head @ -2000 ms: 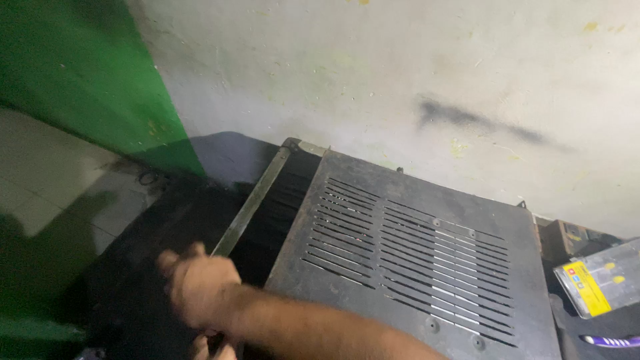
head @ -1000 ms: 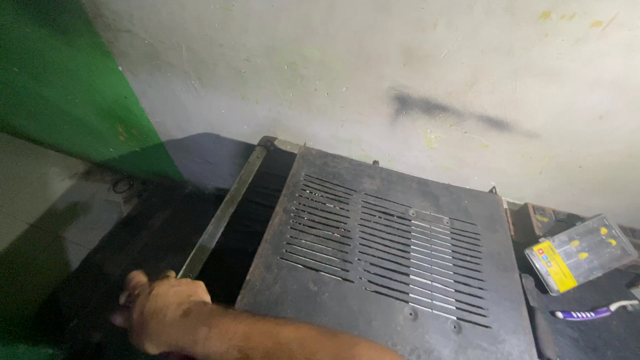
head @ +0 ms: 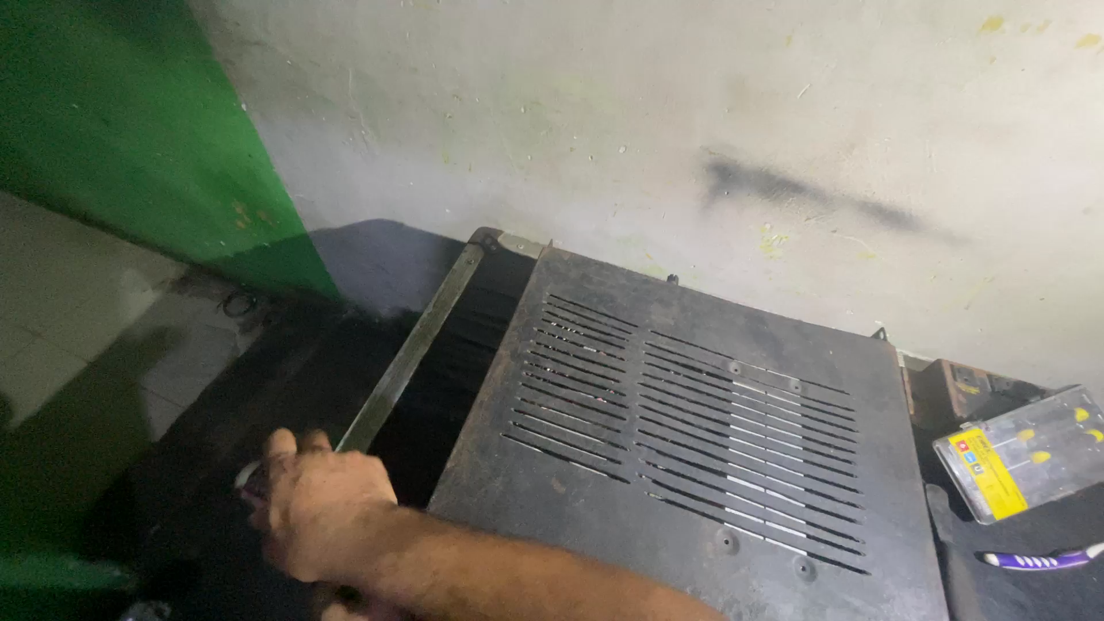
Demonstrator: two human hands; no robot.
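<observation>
My right hand (head: 323, 509), its forearm reaching in from the lower right across a corner of the cover, is at the lower end of the metal edge strip (head: 405, 371) of a dark table. Its fingers curl around a small object with a pale, rounded end (head: 248, 476), mostly hidden and blurred. Just below, at the bottom edge, a little of my left hand (head: 338, 607) shows; its fingers and anything in them are hidden. To the right of my right hand lies a black sheet-metal cover (head: 569, 492) with rows of vent slots, light parts showing through some of them.
Right of the cover are a clear plastic case (head: 1056, 440) with a yellow label and a purple-and-white toothbrush-like handle (head: 1039, 561). A rusty metal part (head: 957, 388) stands behind them. The wall (head: 604, 129) rises directly behind the cover. A tiled floor (head: 60, 319) shows at left.
The view has shifted somewhat. My right hand stays near the lower end of the metal strip while its fingers change pose. The slotted cover keeps its place on the table.
</observation>
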